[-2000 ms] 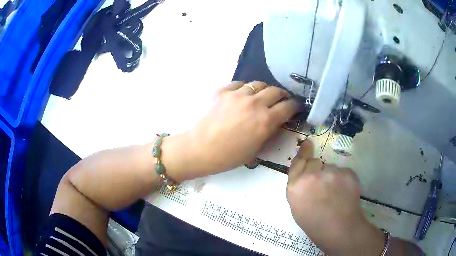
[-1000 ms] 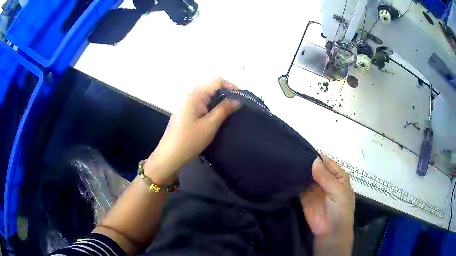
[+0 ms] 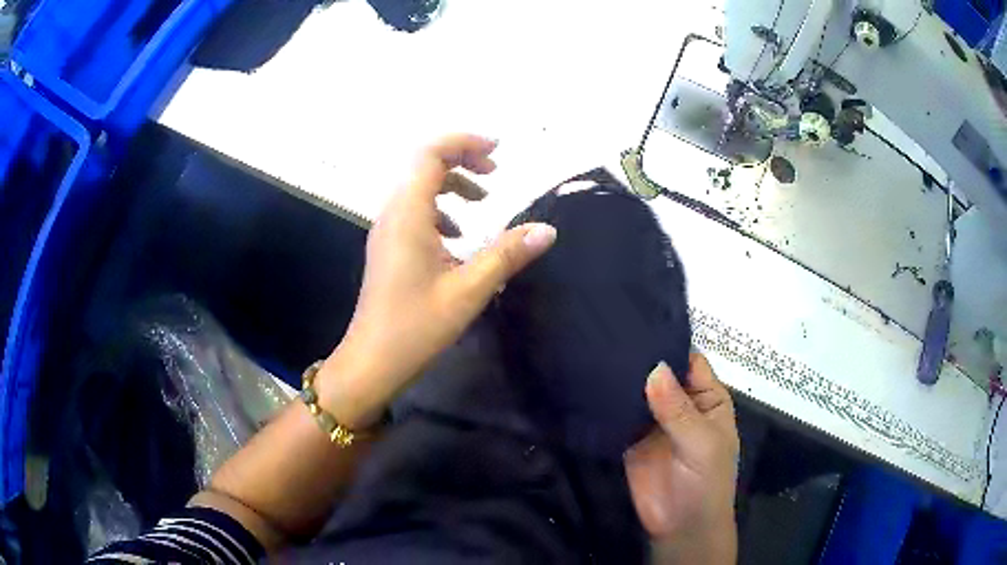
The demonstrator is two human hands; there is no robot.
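A black rounded sewn piece [image 3: 602,298] is held over my lap at the table's front edge, its curved rim facing the machine. My right hand [image 3: 690,447] grips its lower right edge, thumb on top. My left hand [image 3: 425,259] is at its upper left side with fingers apart; the thumb tip lies at or over the piece's edge, and I cannot tell if it touches. The piece's lower part blends into dark clothing.
The sewing machine [image 3: 790,66] stands at upper right, its needle area [image 3: 745,127] uncovered. A purple-handled screwdriver [image 3: 935,331] lies right. Blue bins [image 3: 83,127] are at left, black pieces [image 3: 260,33] at upper left, a clear plastic bag [image 3: 210,381] at lower left.
The hands came away from the needle with the piece and brought it over the lap. Since then the piece has turned more upright, and my left hand has opened off its upper edge.
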